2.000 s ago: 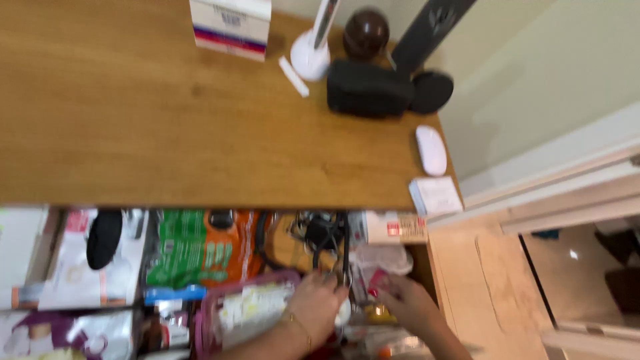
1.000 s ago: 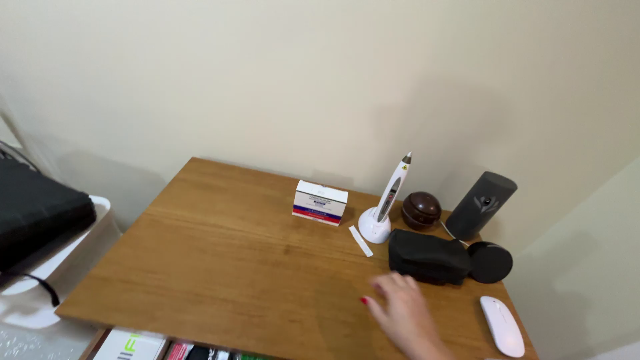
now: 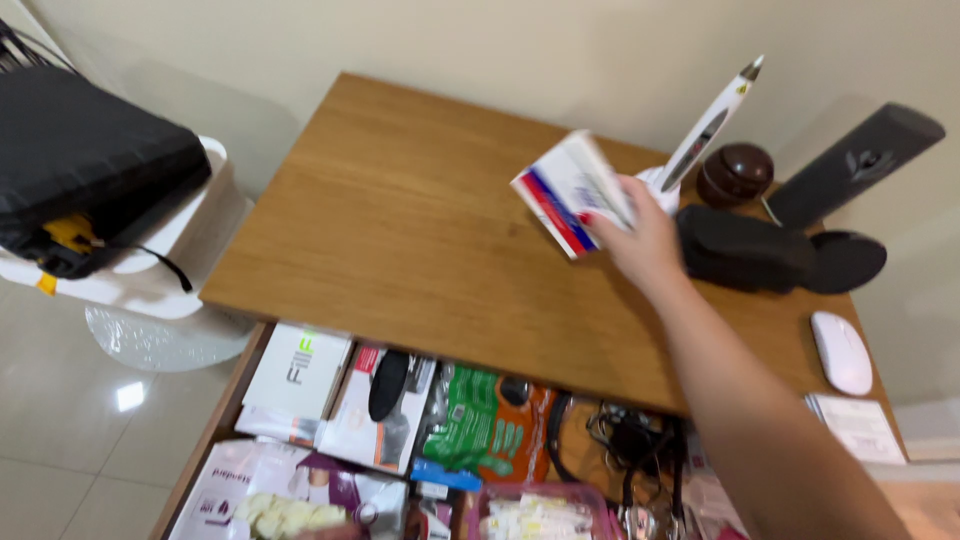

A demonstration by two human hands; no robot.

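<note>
My right hand [image 3: 637, 232] reaches in from the lower right over the wooden top. It holds a small white carton [image 3: 574, 195] with red and blue bands, tilted, thumb on the near face. Just beyond the hand is a white pen-shaped device [image 3: 705, 131] in its round white stand. A dark brown round object [image 3: 735, 174], a black case [image 3: 742, 249] and a tall dark grey device [image 3: 855, 165] are to the right. My left hand is not plainly visible.
Below the top, an open drawer holds white boxes [image 3: 296, 371], a green and orange packet [image 3: 487, 420], black cables [image 3: 634, 442] and a pink basket [image 3: 540, 491]. A white mouse [image 3: 841, 352] lies at the right. A black bag [image 3: 90, 165] rests on a white container [image 3: 187, 225] at the left.
Two seconds ago both hands were in the drawer. One second ago the right hand was empty above the top, with the carton standing near the wall; now the carton is in that hand.
</note>
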